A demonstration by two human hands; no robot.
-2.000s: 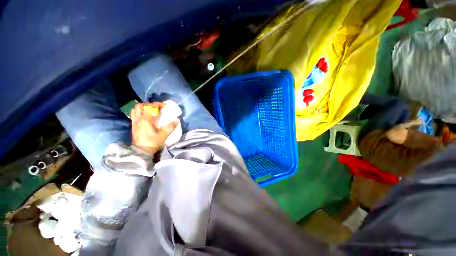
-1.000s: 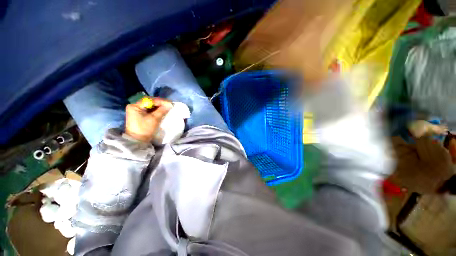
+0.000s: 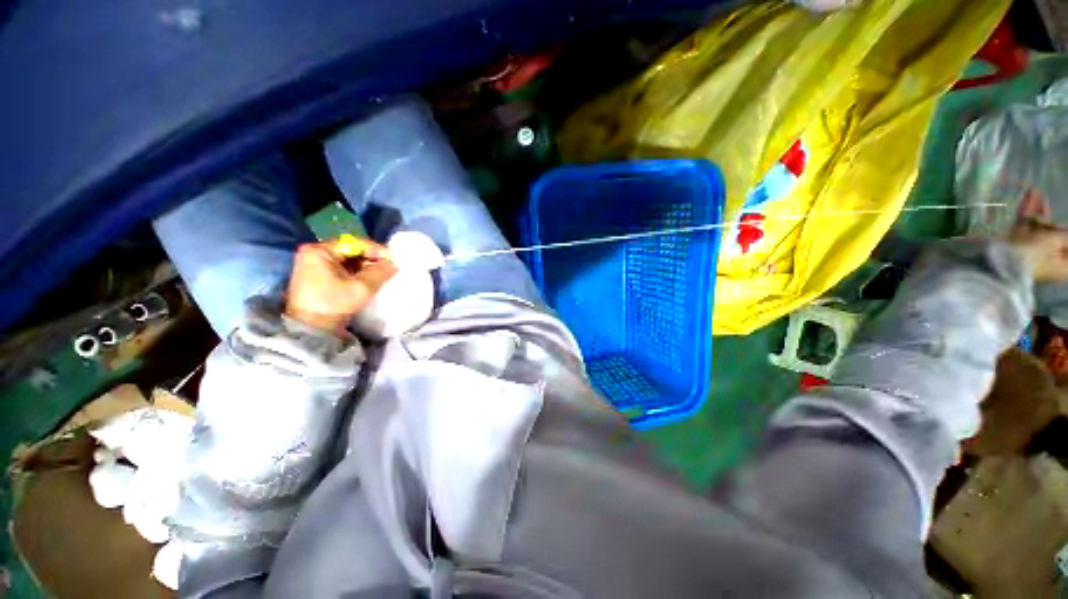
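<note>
My left hand (image 3: 326, 284) holds a white rounded plush toy (image 3: 403, 295) in my lap, with a small yellow band on a finger. A thin white sewing thread (image 3: 609, 240) runs taut from the toy across to my right hand (image 3: 1040, 242), which is stretched out at the far right edge, partly cut off. The fingers of my right hand are at the thread's end. I cannot make out a needle.
A blue plastic basket (image 3: 627, 293) stands beside my knee under the thread. Beyond it lies a yellow sack (image 3: 843, 152) with blue and red fabric pieces (image 3: 767, 197). A carton (image 3: 59, 515) with white plush pieces (image 3: 146, 468) is lower left. A dark blue table cover (image 3: 211, 94) is above.
My right arm, blurred over the sack a second ago, is now extended far right. The thread is pulled straight across the basket. My left hand keeps hold of the toy in my lap.
</note>
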